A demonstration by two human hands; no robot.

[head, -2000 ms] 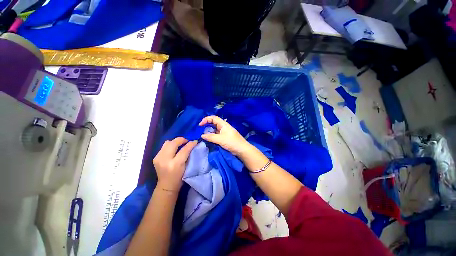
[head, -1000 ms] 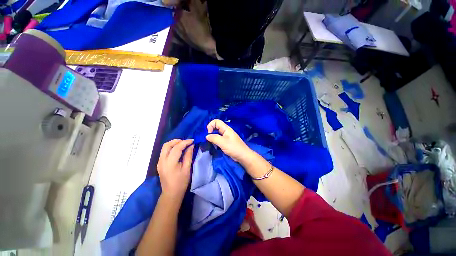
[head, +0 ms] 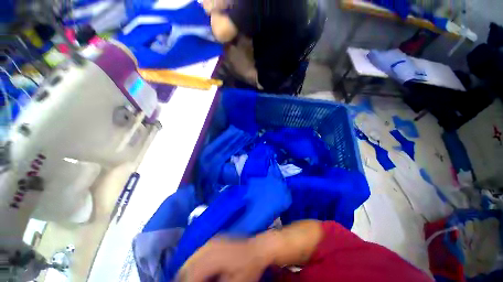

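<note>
My right hand [head: 226,258] is at the bottom centre, badly blurred, against royal-blue cloth [head: 220,212]. Whether its fingers grip the cloth cannot be told. My left hand cannot be made out; it is hidden or below the picture's edge. The cloth runs from the bottom left up to the crate. A pale blue-grey panel [head: 157,250] hangs at the table's front edge. More blue pieces [head: 298,146] lie heaped in the blue plastic crate [head: 356,143], some over its near side.
The cream and purple sewing machine [head: 71,121] stands left on the white table [head: 171,140]. Dark-blue snips [head: 127,193] lie beside it. A yellow strip [head: 182,79] and blue cloth [head: 182,41] lie further back. Blue scraps [head: 380,154] and a red basket [head: 444,253] are on the floor right.
My right hand has left the crate and moved down and left, towards me. My left hand has gone from sight. The view has swung left, showing more of the machine. The cloth has shifted.
</note>
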